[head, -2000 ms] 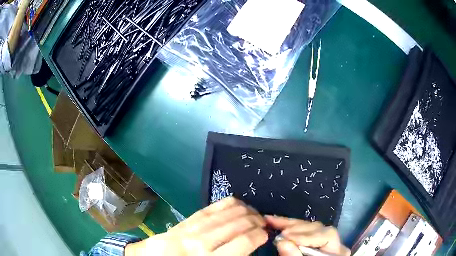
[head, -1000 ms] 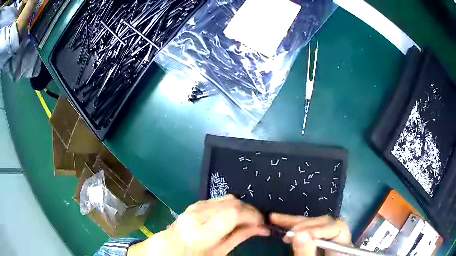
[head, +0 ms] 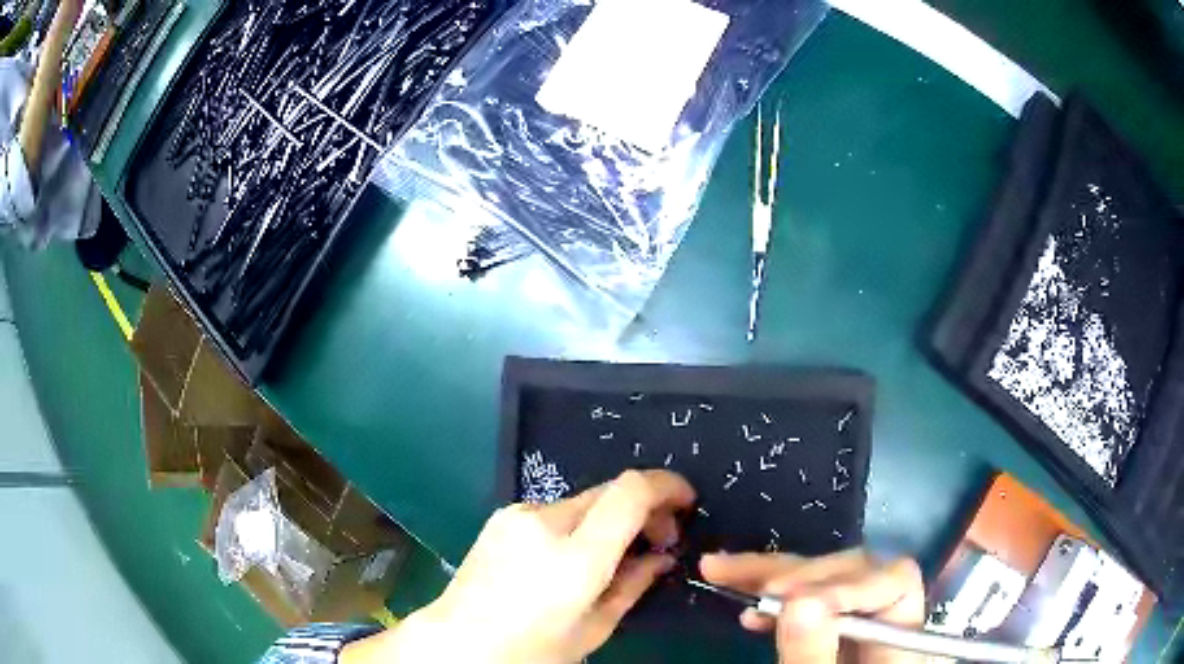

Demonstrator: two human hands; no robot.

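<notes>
The black work tray (head: 688,380) lies before me, with silvery-white pins scattered in it and a small pale pile (head: 543,477) at its left side. My left hand (head: 558,551) is over the tray's lower left, fingertips pinched on something small and dark that I cannot make out. My right hand (head: 831,599) holds a slim silver-white pen-style tool (head: 909,638). Its fine dark tip points left, close to my left fingertips, with a tiny pale sliver near it.
Spare tweezers (head: 762,221) lie beyond the tray. A clear plastic bag (head: 571,182) and large parts tray (head: 214,324) are at upper left. The bulk parts tray (head: 967,324) and orange-brown fixture (head: 993,532) are right. Cardboard boxes (head: 195,389) stand lower left; a person's arm (head: 46,91) shows at top left.
My left fingers have lifted and parted slightly from the right hand. The tool's shaft and dark tip now show more fully. The whole view has shifted, with bench items appearing further left.
</notes>
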